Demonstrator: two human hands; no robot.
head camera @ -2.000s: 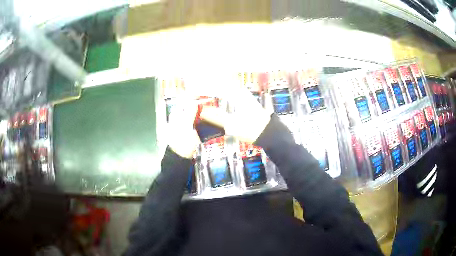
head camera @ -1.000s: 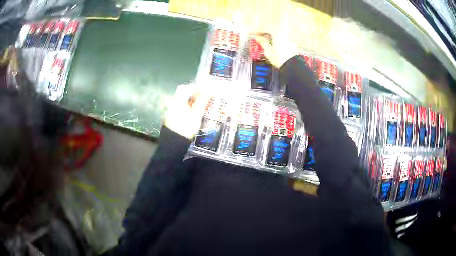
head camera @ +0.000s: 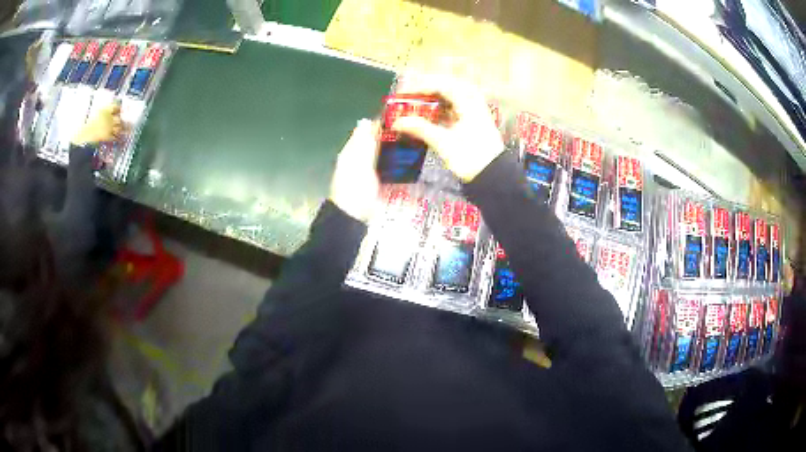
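A clear blister tray (head camera: 482, 303) lies in front of me, with two rows of red-and-dark cards in its pockets. A red-topped card with a dark lower part (head camera: 403, 159) stands at the tray's back left corner, between my hands. My right hand (head camera: 464, 132) grips this card at its red top, fingers bent over it. My left hand (head camera: 356, 172) is at the card's left edge, beside the tray's left side. Its fingertips are blurred by glare, so whether it grips the card is unclear.
More filled trays (head camera: 658, 340) are stacked at the right. Another filled tray (head camera: 53, 132) is at the far left, with another person's hand (head camera: 104, 125) over it. Green bench surface (head camera: 256, 132) lies between the trays. Tan board (head camera: 530, 66) is behind. A red object (head camera: 150, 269) is below left.
My right hand has moved left to the back left pocket's card. My left hand has moved up beside that card. Another person's hand has appeared at the far left tray.
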